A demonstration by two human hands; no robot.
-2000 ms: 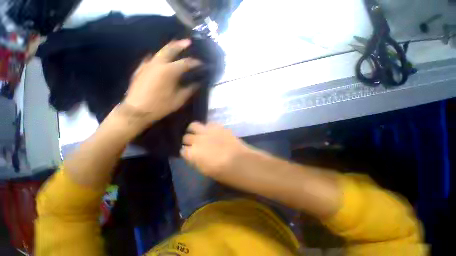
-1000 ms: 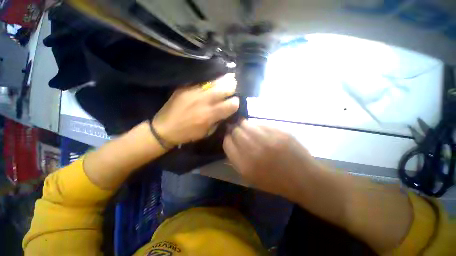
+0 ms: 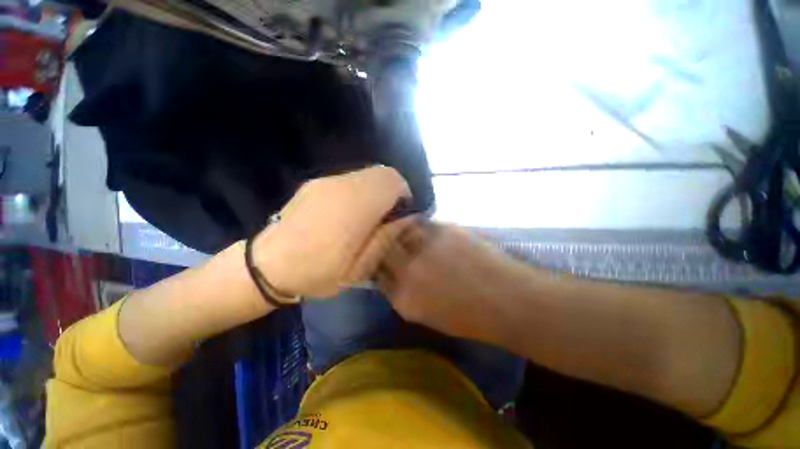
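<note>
A black garment piece [image 3: 237,123] lies on the white table, left of and below the sewing machine's needle area [image 3: 355,70]. Its near edge runs down to my hands. My left hand [image 3: 338,228] is closed on that edge, back of the hand up. My right hand [image 3: 430,263] touches my left hand and is closed at the same edge; it is blurred. The fingertips and the exact part of cloth between them are hidden. The sewing machine head [image 3: 289,22] is cut off by the top of the picture.
Black-handled scissors [image 3: 761,206] lie at the right of the table. A ruled strip [image 3: 614,259] runs along the table's front edge. A blue basket [image 3: 272,377] is below the table at the left. Red items [image 3: 31,66] show at the far left.
Both hands have drawn back from the needle toward the table's front edge and now touch. The garment lies more spread out. The machine head sits higher in view than one second ago.
</note>
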